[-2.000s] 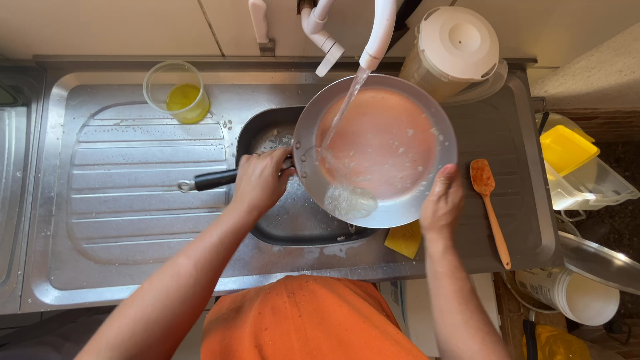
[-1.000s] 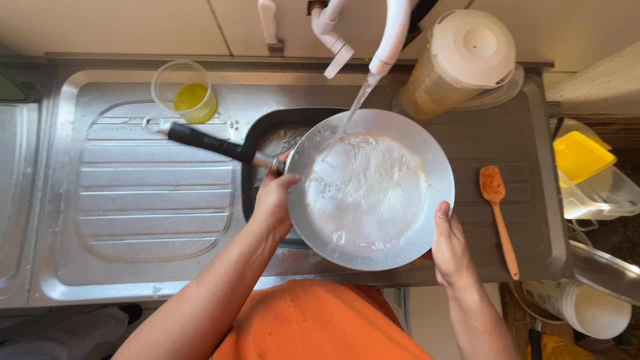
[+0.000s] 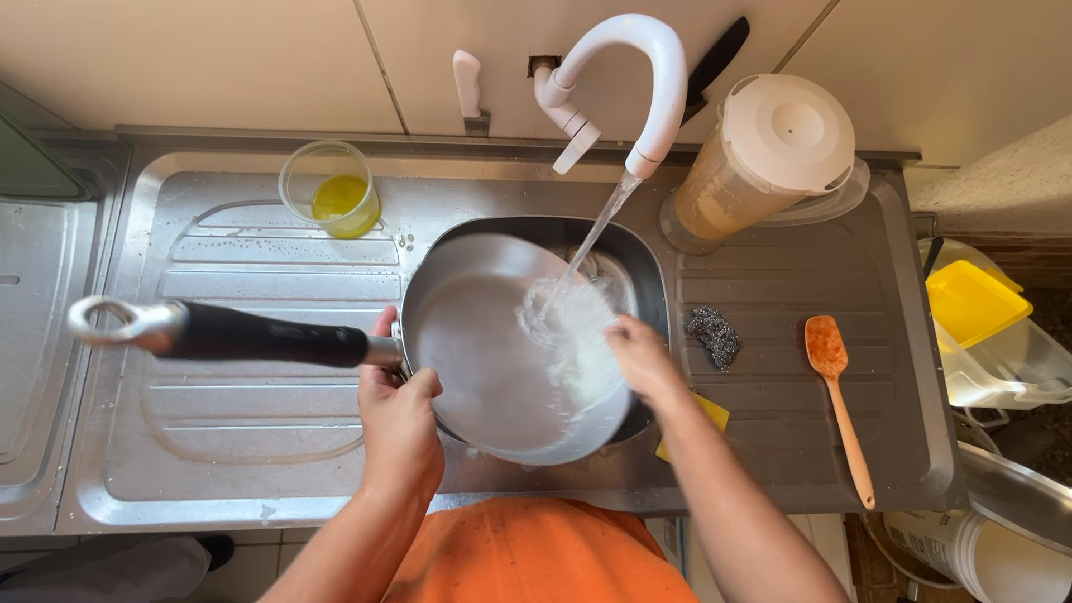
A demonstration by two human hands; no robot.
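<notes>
A frying pan (image 3: 486,343) with a black handle pointing left is tilted over the dark sink basin (image 3: 649,260). My left hand (image 3: 402,410) grips it at the rim beside the handle's base. Water from the white faucet (image 3: 657,92) runs into the pan and splashes at its right side. My right hand (image 3: 645,360) is at the pan's right side, by the splash; blur and water hide whether its fingers hold the rim. A steel wool scourer (image 3: 713,337) lies right of the basin, and a yellow sponge (image 3: 708,414) is partly hidden under my right forearm.
Behind the basin stand a plastic cup (image 3: 331,188) with yellow liquid, at left, and a lidded pitcher (image 3: 745,159), at right. An orange-stained spatula (image 3: 842,410) lies on the right drainboard. Two knives, one white-handled (image 3: 467,84) and one black-handled (image 3: 718,59), are at the wall.
The pan, level and holding cloudy water a second ago, is now tilted with little water in it. My right hand has moved from its outer right rim to beside the splash.
</notes>
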